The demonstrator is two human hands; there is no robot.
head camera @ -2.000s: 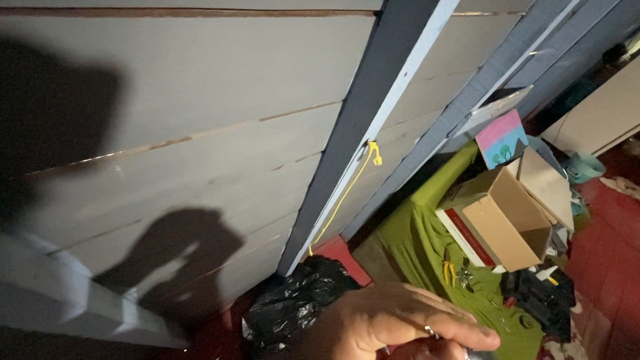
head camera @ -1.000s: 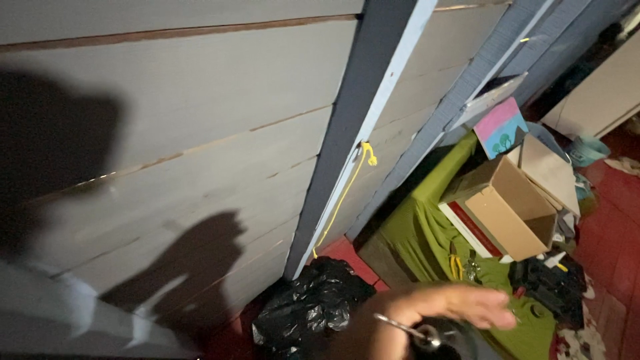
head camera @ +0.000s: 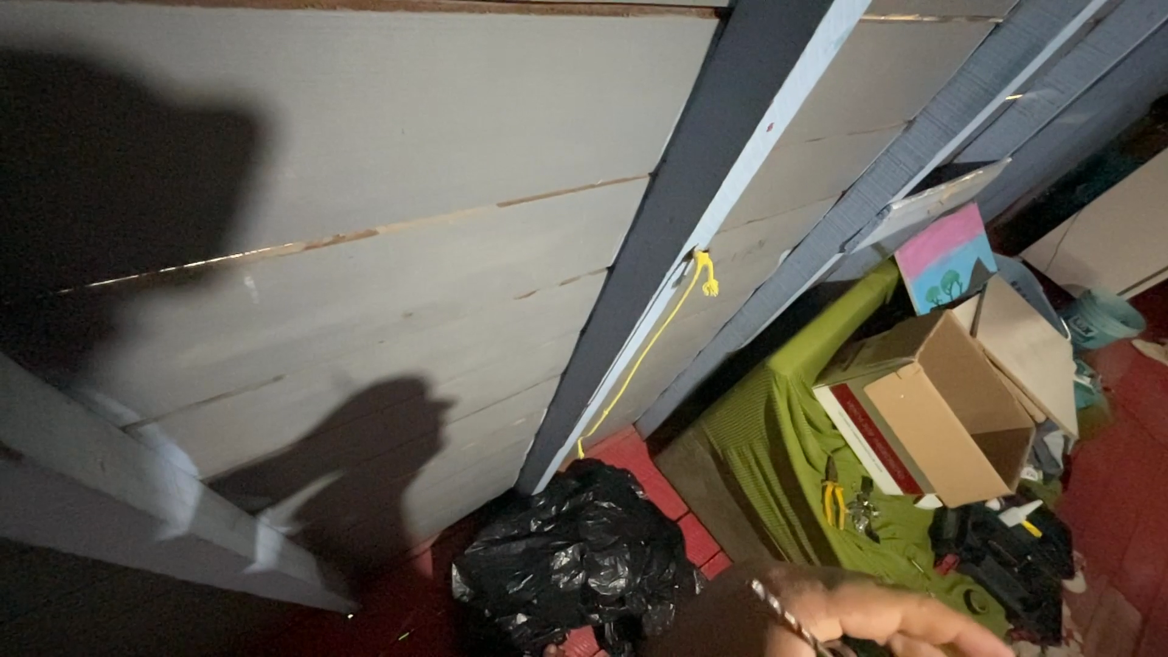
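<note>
My left hand (head camera: 876,611) is at the bottom edge, right of centre, cut off by the frame, its bent fingers reaching to the right. A twist drill bit (head camera: 783,613) points up and left against the hand. Its lower end runs out of view at the bottom edge, so what holds it is hidden, and whether my fingers grip it cannot be told. My right hand is not in view. Left of the hand lies a black plastic bag (head camera: 575,547) on the red floor. A yellow cord (head camera: 650,342) hangs from an upright wooden post (head camera: 680,192).
Grey wall boards (head camera: 411,119) fill the left, with shadows on them. At right, a green cloth (head camera: 785,447) carries an open cardboard box (head camera: 940,420) and yellow-handled pliers (head camera: 832,493). Beside them are a black tool case (head camera: 1013,557), a painted picture (head camera: 949,260) and a light-blue bucket (head camera: 1102,319).
My left hand's fingers have shifted about the drill bit's base, and less of the hand shows at the bottom edge. The dark round part seen under the hand one second ago is now out of view.
</note>
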